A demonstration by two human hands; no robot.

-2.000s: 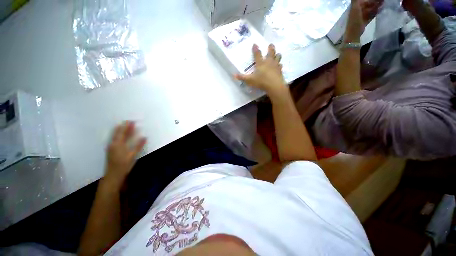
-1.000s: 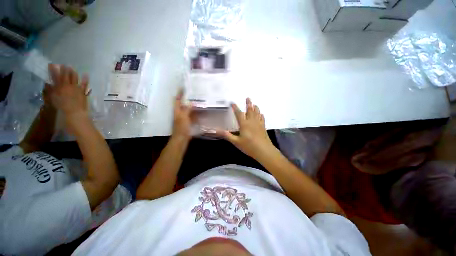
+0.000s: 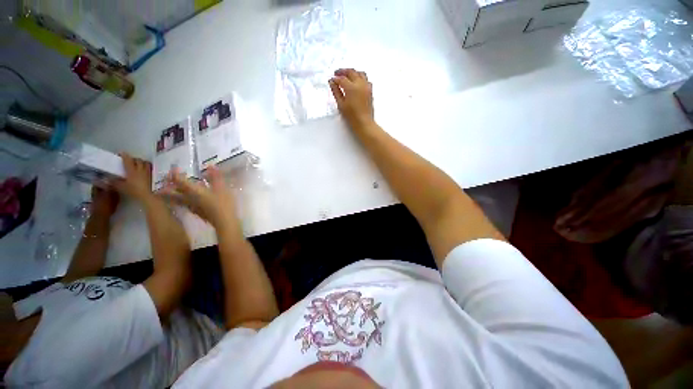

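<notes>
Two white retail cartons lie side by side on the table at the left, the nearer one (image 3: 219,137) with loose clear film past its lower end, the other (image 3: 172,148) just left of it. My left hand (image 3: 199,199) is blurred, fingers spread, just below the cartons; whether it touches them is unclear. A flat pile of clear plastic bags (image 3: 304,72) lies ahead of me. My right hand (image 3: 354,97) is at its right edge with fingers curled together; whether it pinches a bag cannot be told.
White box stack (image 3: 513,17) at the far right, crinkled clear plastic (image 3: 638,53) beside it. At left, a neighbour's hands hold a white carton (image 3: 97,162). A bottle (image 3: 102,76) and a metal cup (image 3: 34,125) stand beyond. The white table's (image 3: 486,137) front edge runs before me.
The carton between my hands has moved left beside the other one. My left hand has moved left with fingers spread; my right hand has gone forward to the bag pile.
</notes>
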